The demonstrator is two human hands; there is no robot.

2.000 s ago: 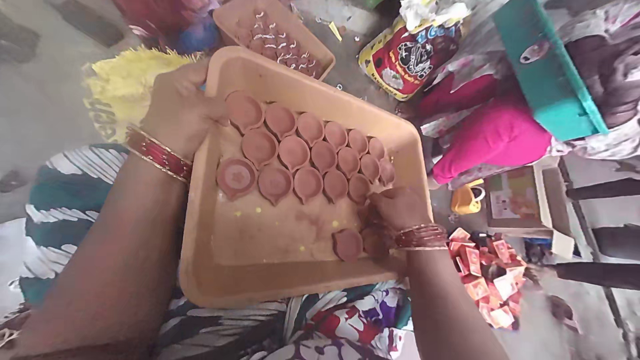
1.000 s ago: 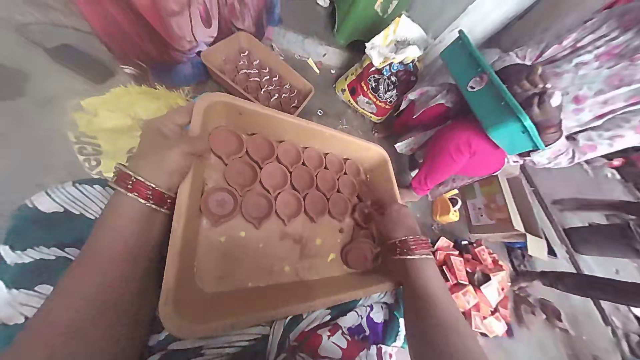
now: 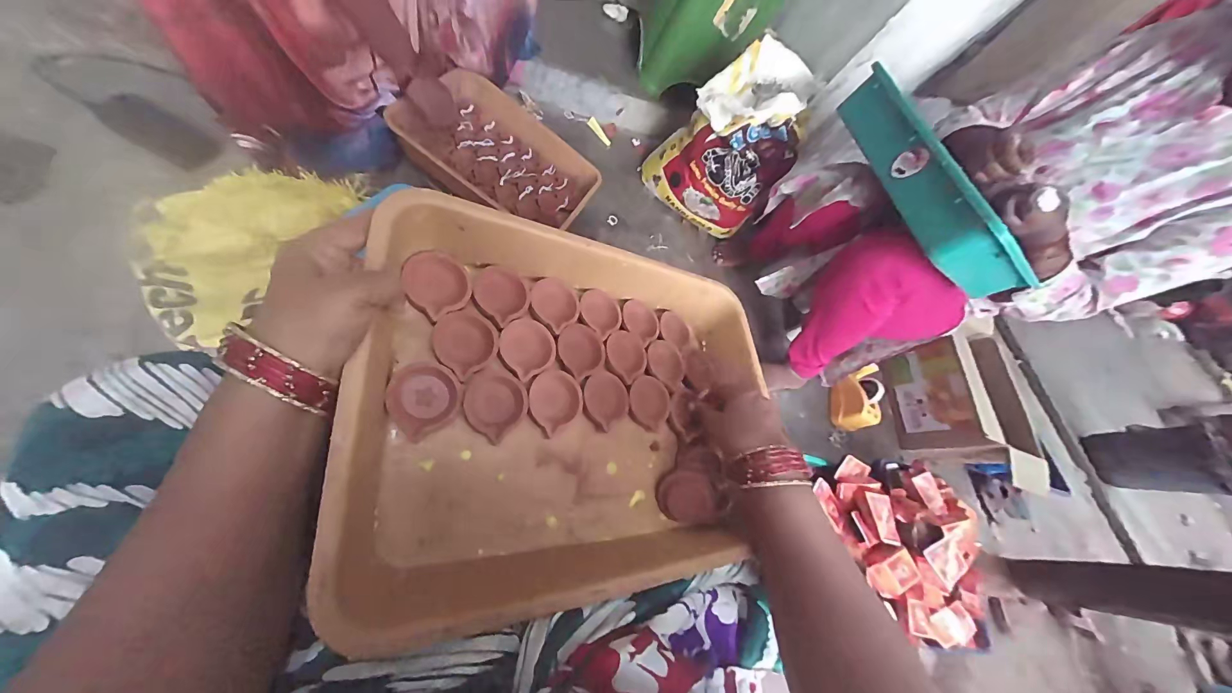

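Note:
My left hand (image 3: 332,294) grips the left rim of an orange plastic tray (image 3: 433,597) tilted over my lap, its thumb over the edge. Rows of small clay diya lamps (image 3: 526,347) lie in the tray's upper part; the one at the lower left bears a pattern inside (image 3: 423,399). Inside the tray's right end, my right hand (image 3: 727,419) touches lamps at the end of the rows, its fingers partly blurred. Just below it lies another clay lamp (image 3: 688,495), partly covered by the hand.
Beyond my tray stands a smaller orange tray (image 3: 587,192) of lamps with white wicks, beside another person. A printed sack (image 3: 722,168) stands behind. At right, a person holds a green tray (image 3: 934,192); a cardboard box (image 3: 991,395) and a pile of small red packets (image 3: 905,549) lie nearby.
The lone lamps near my right hand two seconds ago now sit closer to the tray's right wall. My left hand has kept its hold on the rim. The view has shifted somewhat.

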